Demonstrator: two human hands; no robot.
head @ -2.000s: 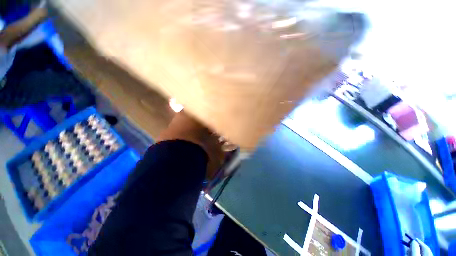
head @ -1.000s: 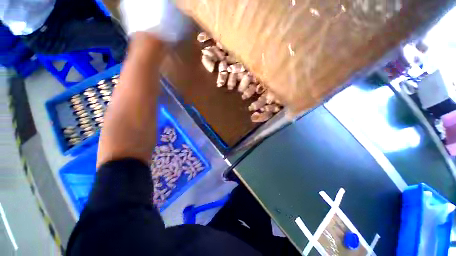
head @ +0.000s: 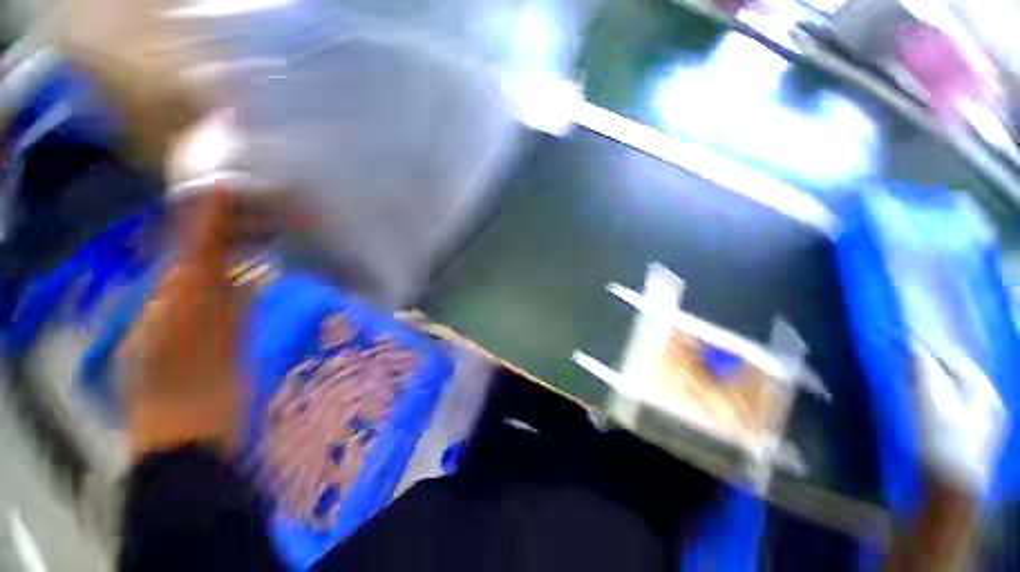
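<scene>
The frame is strongly blurred. My left hand (head: 213, 154), in a whitish glove, is at the upper left beside the grey screen (head: 386, 145); its fingers are not clear. My right hand (head: 960, 419), in a white glove, is over or inside the blue parts bin (head: 867, 307) at the right; its fingers and anything in them cannot be made out. The blue cup (head: 721, 360) stands on the brown work mat (head: 699, 385), which is framed by white tape (head: 638, 369).
A lower blue bin (head: 425, 402) with tan-pink small parts (head: 336, 408) and some dark pieces is below the table edge. The dark green tabletop (head: 537, 240) lies between the screen and the right bin. A white strip (head: 693, 162) runs along the glossy green conveyor.
The view has swung, so the taped mat and right bin sit higher in the picture. The brown surface that filled the top has mostly left view. My right hand has come into view at the bin.
</scene>
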